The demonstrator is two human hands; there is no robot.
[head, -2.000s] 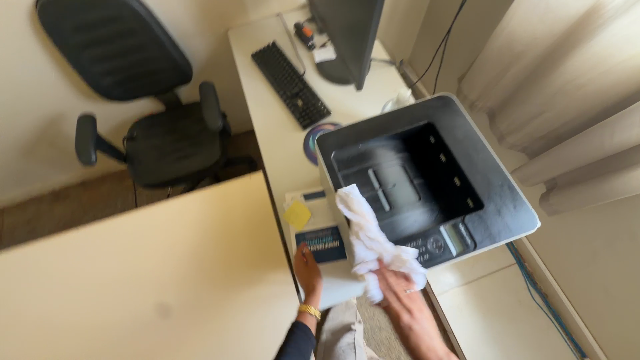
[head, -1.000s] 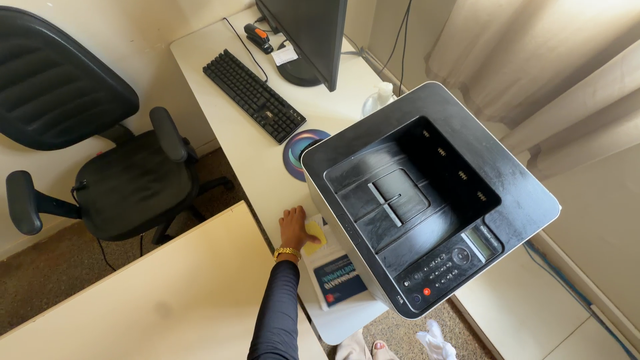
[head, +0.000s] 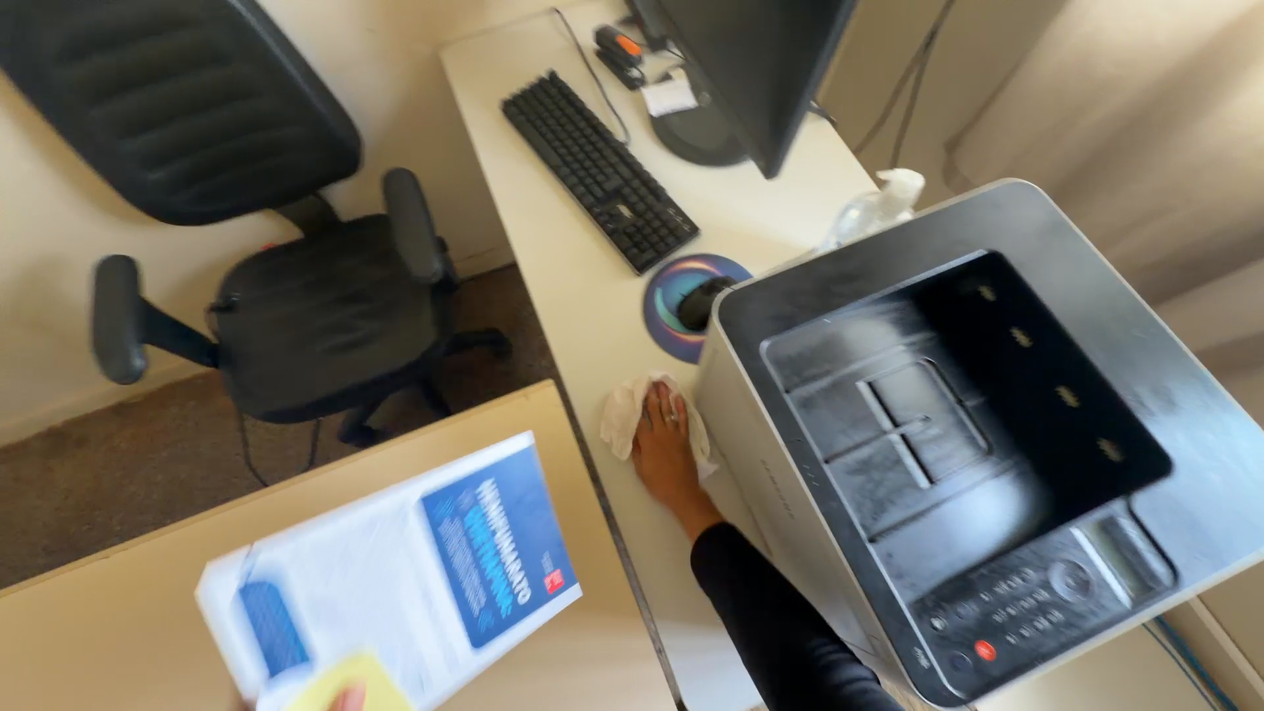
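Observation:
My right hand [head: 667,444], in a dark sleeve, presses a crumpled whitish cloth [head: 624,420] flat on the white desk [head: 553,257], just left of a large grey and black printer [head: 790,464]. At the bottom left, little more than the fingertips of my left hand [head: 348,699] show. They hold printed papers [head: 365,563] with blue panels and a yellow slip [head: 360,681], tilted over the wooden-edged table [head: 109,632]. The rest of that hand is hidden or out of frame.
A black keyboard [head: 597,168], a mouse [head: 703,301] on a round mouse pad [head: 657,316] and a monitor [head: 750,69] stand on the desk. A clear spray bottle [head: 869,212] is behind the printer. A black office chair [head: 326,306] stands beyond the table, to the left.
My left hand has moved the papers and yellow slip from the desk beside the printer to the left, over the table. My right hand and the cloth have come onto the desk there.

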